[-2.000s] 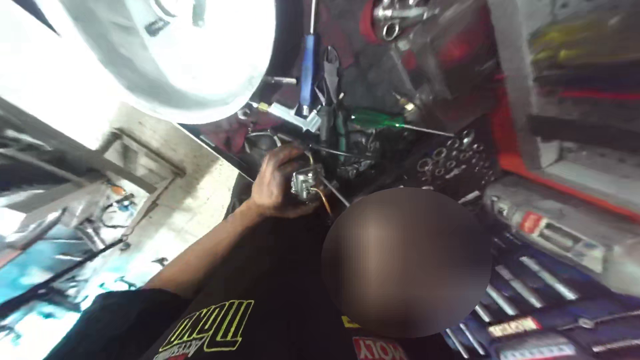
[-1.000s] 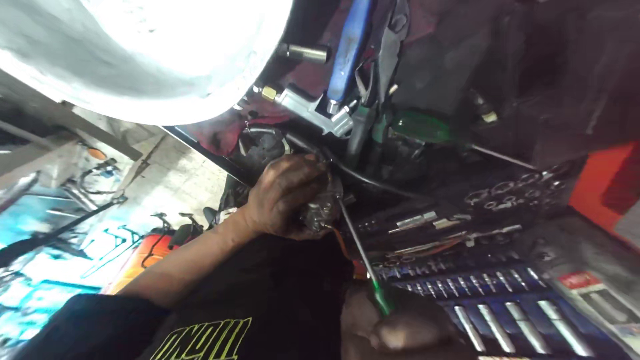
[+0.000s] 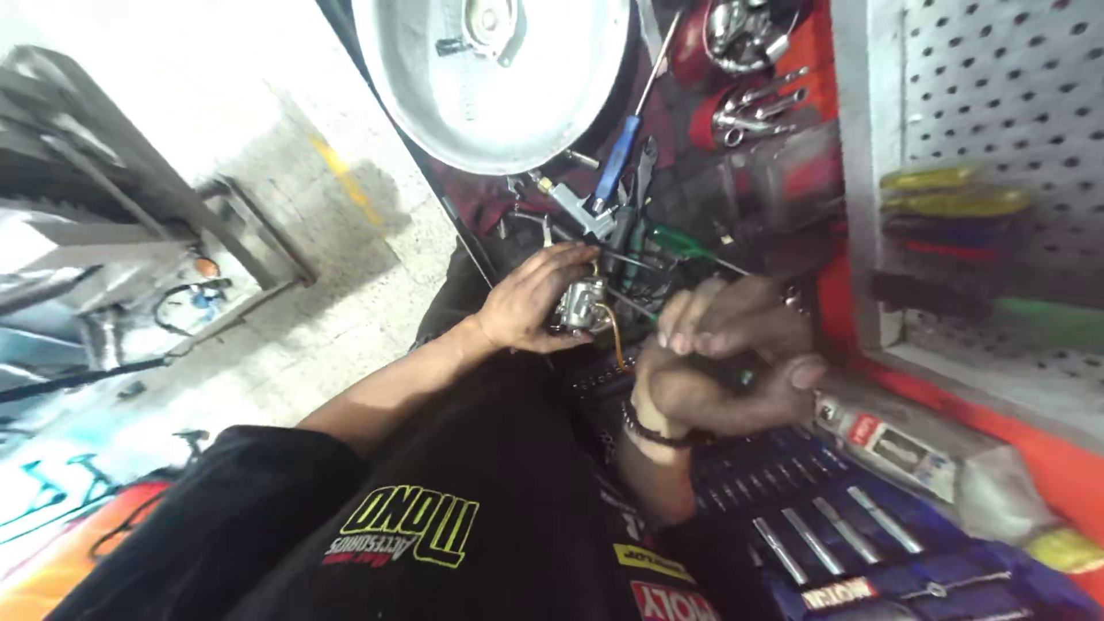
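Observation:
My left hand (image 3: 543, 297) grips a small metal carburetor (image 3: 582, 304), with a thin orange hose (image 3: 616, 341) hanging from it. My right hand (image 3: 733, 354), blurred and wearing a dark beaded bracelet, is just right of it, closed around a screwdriver with a green handle. The screwdriver's shaft (image 3: 632, 302) points towards the carburetor; whether its tip touches is unclear. Behind the hands lie another green-handled screwdriver (image 3: 681, 241), a blue-handled screwdriver (image 3: 618, 159), pliers (image 3: 645, 168) and a metal fitting with a brass end (image 3: 573, 205).
A large white round basin-like part (image 3: 509, 112) stands at the top. At lower right is a blue socket tray (image 3: 776, 535), beside a bottle (image 3: 914, 453) with a label. Wrenches (image 3: 750, 112) lie at upper right, near a perforated metal panel (image 3: 1000, 95).
The view has shifted strongly. My left hand still holds the carburetor. One second ago my right hand was below the carburetor with the green screwdriver; now it is to its right.

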